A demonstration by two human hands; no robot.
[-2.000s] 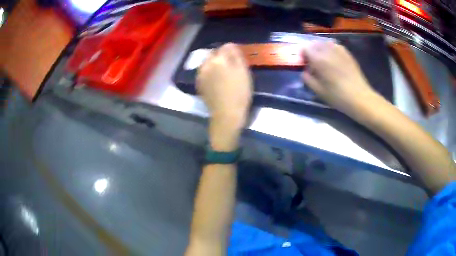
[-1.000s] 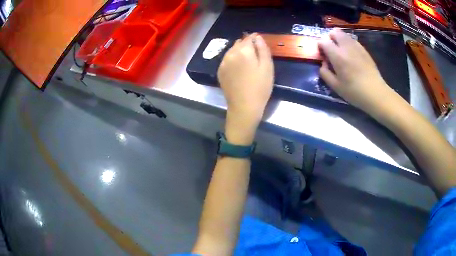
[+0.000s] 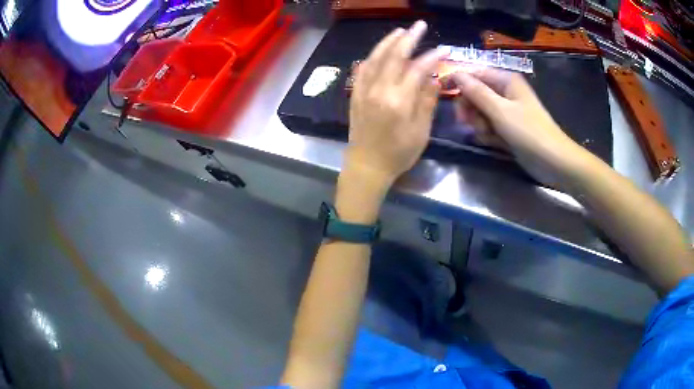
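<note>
An orange-brown bar part (image 3: 447, 79) is over the black pad (image 3: 548, 114), mostly hidden by both hands; a short piece shows left of my left hand. My left hand (image 3: 392, 102) is over the bar, with fingers extended and partly apart; its hidden side keeps me from telling whether it grips the bar. My right hand (image 3: 506, 106) has bent fingers closed at the bar's right part. Whether a small piece is at the fingertips cannot be told. A silver-white marked strip (image 3: 495, 59) lies on the pad behind the bar.
Red trays (image 3: 186, 80) stand left of the pad. A monitor (image 3: 68, 45) is at far left. Similar orange-brown bars lie at right (image 3: 643, 121) and behind the pad (image 3: 544, 39). A black unit (image 3: 502, 15) is at the back. The steel bench edge (image 3: 304, 152) runs in front.
My left hand has moved right along the bar and its fingers have opened out. My right fingers have moved left, covering more of the bar. The monitor picture changed from orange to a glowing ring.
</note>
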